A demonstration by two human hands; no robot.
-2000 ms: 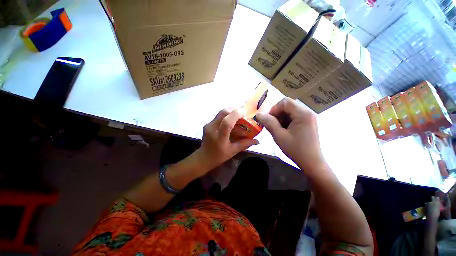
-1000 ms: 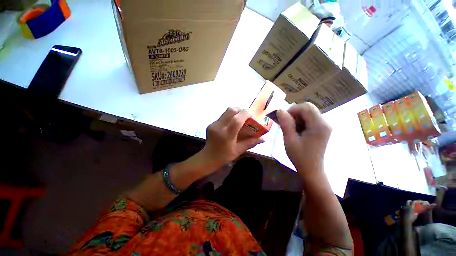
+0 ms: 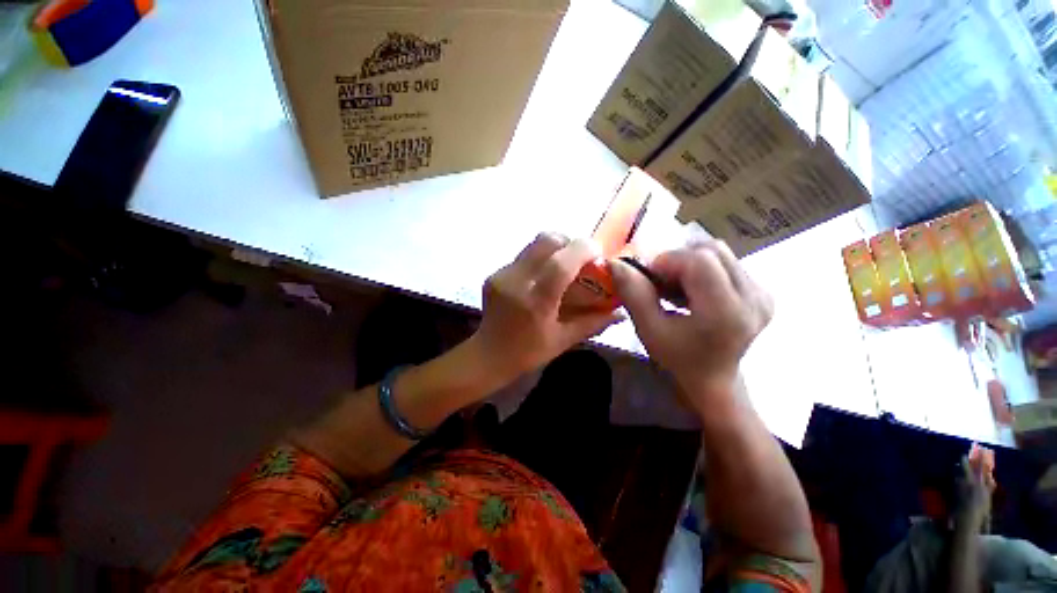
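My left hand [image 3: 539, 299] grips a small orange retail box [image 3: 591, 282] at the front edge of the white table. The box's top flap [image 3: 627, 212] stands up, with a dark slot in it. My right hand [image 3: 693, 299] is at the box's open top and pinches a small dark piece [image 3: 638, 269] between thumb and fingers. I cannot tell what this piece is. The fingers hide most of the box and its inside.
A large brown carton [image 3: 406, 104] stands behind on the white table [image 3: 383, 238]. Smaller brown cartons [image 3: 742, 151] are at the right, orange-yellow boxes [image 3: 937, 266] beyond. A phone [image 3: 118, 145] and tape rolls [image 3: 93, 26] lie left. Another person's arm [image 3: 968, 527] is at lower right.
My right hand drew the dark piece slightly away from the box, then came back against its top. My left hand keeps its grip. The camera view has shifted slightly.
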